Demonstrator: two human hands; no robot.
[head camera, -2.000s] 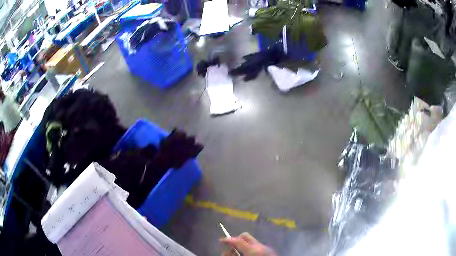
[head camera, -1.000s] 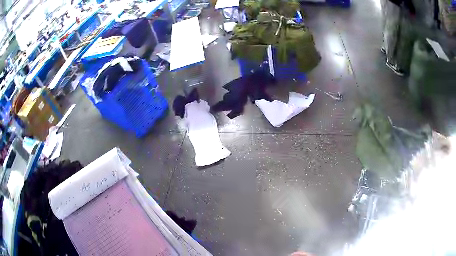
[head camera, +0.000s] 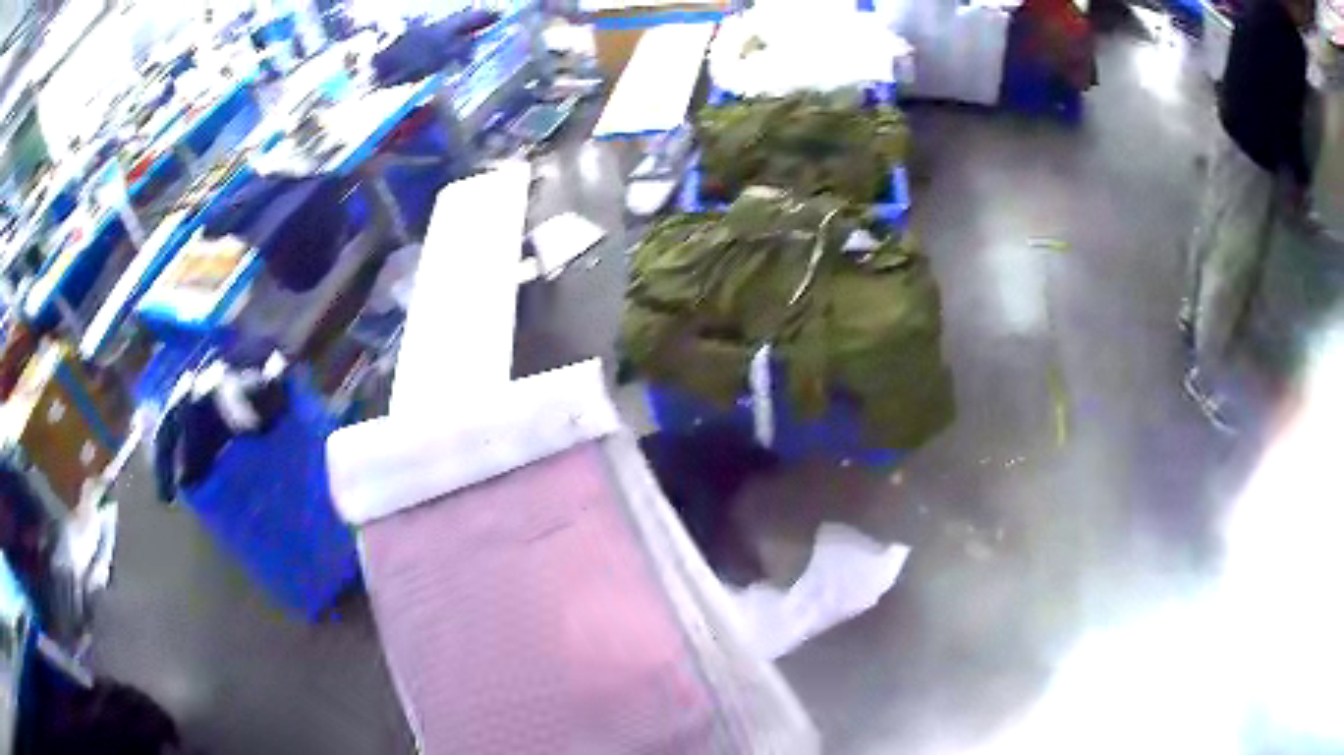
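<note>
A thick pad of order sheets (head camera: 538, 605) fills the lower middle of the view, pink page up, its white top pages folded over at the far end. Its near end is cut off by the bottom edge. It hides part of the floor. Neither my left hand nor my right hand shows; what holds the pad is out of the picture.
Olive garment bundles (head camera: 789, 310) overfill blue crates ahead. A blue crate (head camera: 273, 494) with dark cloth stands left, near rows of sewing tables. White cloth (head camera: 833, 590) and dark cloth lie on the floor. A person (head camera: 1253, 177) stands at the right. Glare covers the lower right.
The view has moved forward, so the olive bundles look nearer. The pad has shifted right and up in the picture. The fingertips and thin white stick seen two seconds ago are out of view.
</note>
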